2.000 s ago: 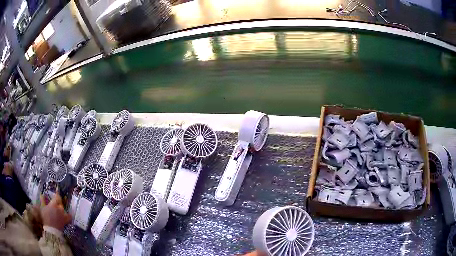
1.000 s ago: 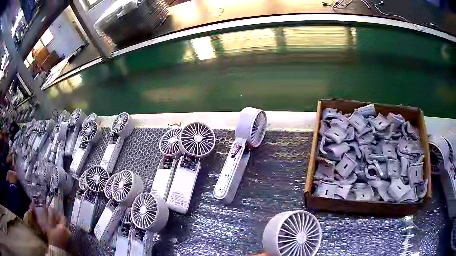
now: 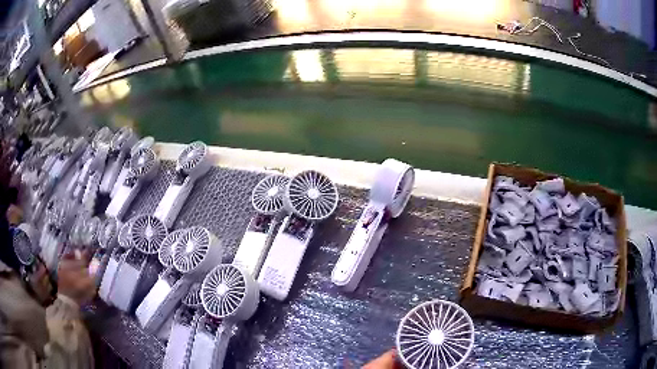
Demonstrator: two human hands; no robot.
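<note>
A fan head with a spoked round grille (image 3: 436,335) faces me at the bottom edge, its lower part cut off. My left hand (image 3: 382,359) shows only as a fingertip against its left side; the rest is below the picture, and it holds this fan. My right hand is not in view. An open brown cardboard box (image 3: 472,259) at right is heaped with small curved grey-white neck pieces (image 3: 551,249). An open fan (image 3: 364,241) lies tilted in the middle, its head on its side and dark and red parts at its neck.
Waiting fans (image 3: 312,196) lie in pairs and overlapping piles at left on bubble wrap (image 3: 288,335). A co-worker's hand (image 3: 74,279) is at far left. The green belt (image 3: 346,115) runs behind a pale rail. Long pale pieces (image 3: 646,263) stand at far right.
The view has shifted, so bench items sit further right and tilt more. The held fan head now faces me more squarely, with more of the fingertip showing. The co-worker's hand has moved among the left fans.
</note>
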